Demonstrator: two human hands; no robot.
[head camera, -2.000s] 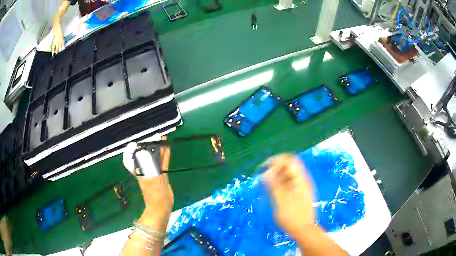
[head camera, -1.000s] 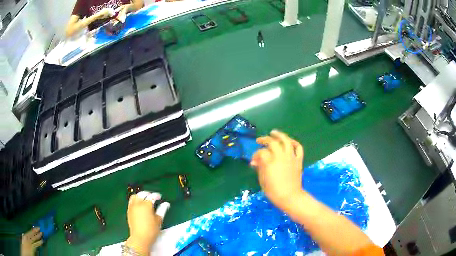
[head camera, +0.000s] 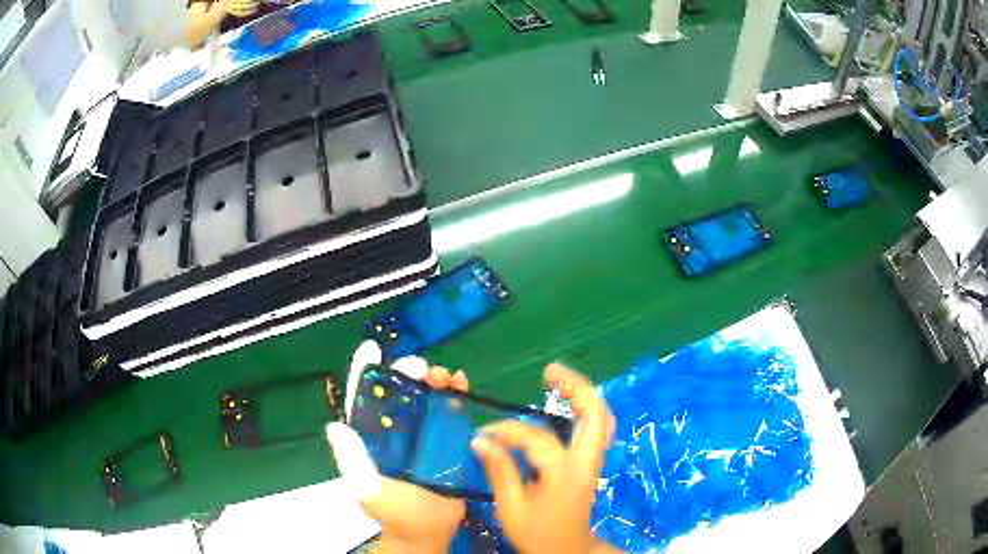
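Note:
A phone middle frame with blue film (head camera: 439, 438) is held tilted above the near edge of the belt. My left hand (head camera: 406, 503) grips its left end from below, with white finger cots on the fingertips. My right hand (head camera: 547, 465) is at its right end, thumb and fingertips on or just over the blue film. Whether the fingertips pinch the film is hard to tell. A heap of peeled blue film (head camera: 704, 444) lies on the white work sheet (head camera: 832, 476) to the right of my hands.
Filmed frames lie on the green belt (head camera: 563, 292), one just beyond my hands (head camera: 450, 308) and another further right (head camera: 717, 240). Frames without film (head camera: 280, 411) lie at left. Stacked black trays (head camera: 255, 195) stand behind them. A person's hand (head camera: 222, 16) shows at upper left.
My left hand has left the unfilmed frame, which lies on the belt, and now grips a filmed frame. My right hand has come left to that frame. Frames on the belt have shifted left.

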